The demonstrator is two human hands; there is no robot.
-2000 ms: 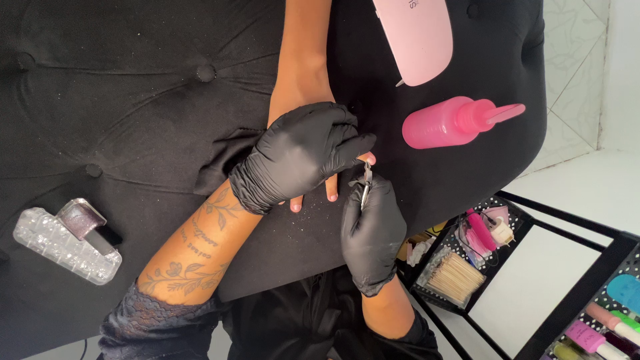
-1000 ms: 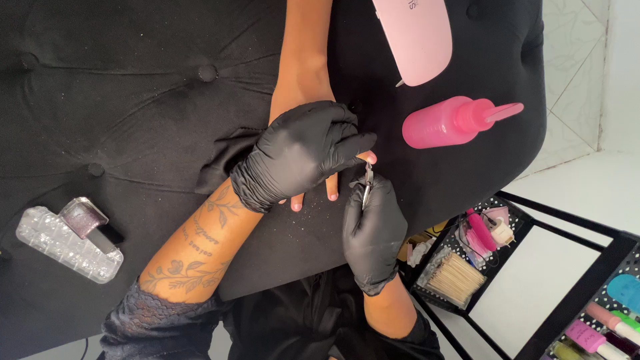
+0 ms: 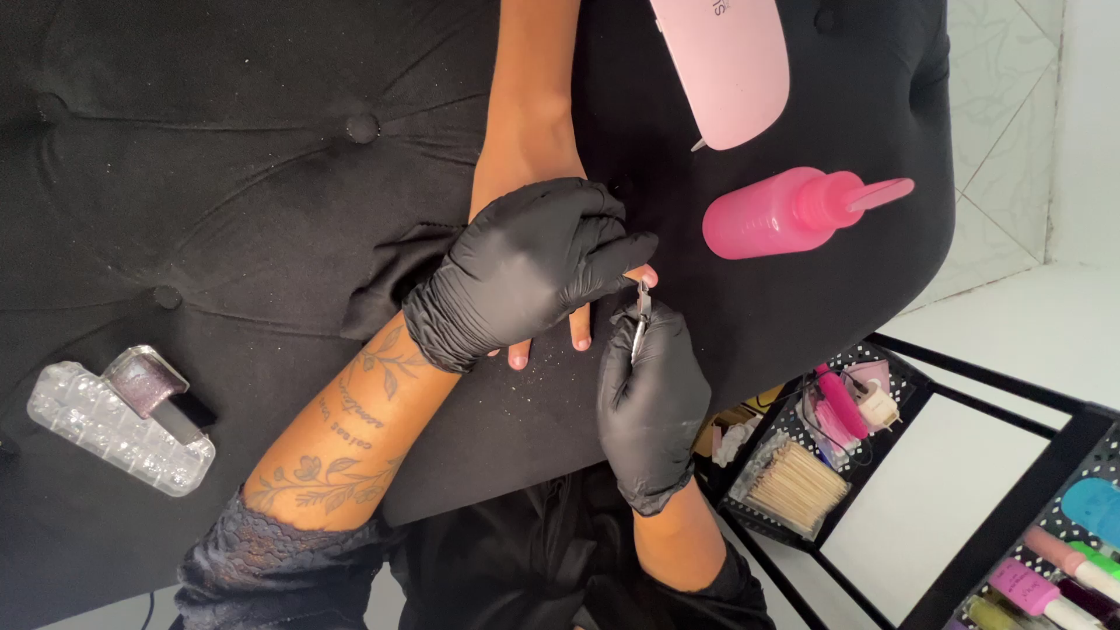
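Note:
My left hand point(image 3: 529, 267), in a black glove, is closed over another person's hand point(image 3: 525, 162), which reaches in from the top; its fingertips show past my glove. One of those fingers, at the right, is pinched between my gloved fingers. Lower right, my right hand point(image 3: 656, 398), also black-gloved, holds metal cuticle nippers point(image 3: 642, 324), their tip against the nail edge of that finger. Pale specks lie on the black cushioned surface point(image 3: 499, 455) below the fingers.
A pink squeeze bottle point(image 3: 770, 214) and a pink device point(image 3: 735, 70) lie at the upper right. At left, a glitter polish bottle point(image 3: 144, 381) rests on a clear plastic case point(image 3: 79, 420). A black cart point(image 3: 971, 372) holds wooden sticks point(image 3: 796, 486) and nail polishes point(image 3: 1024, 586).

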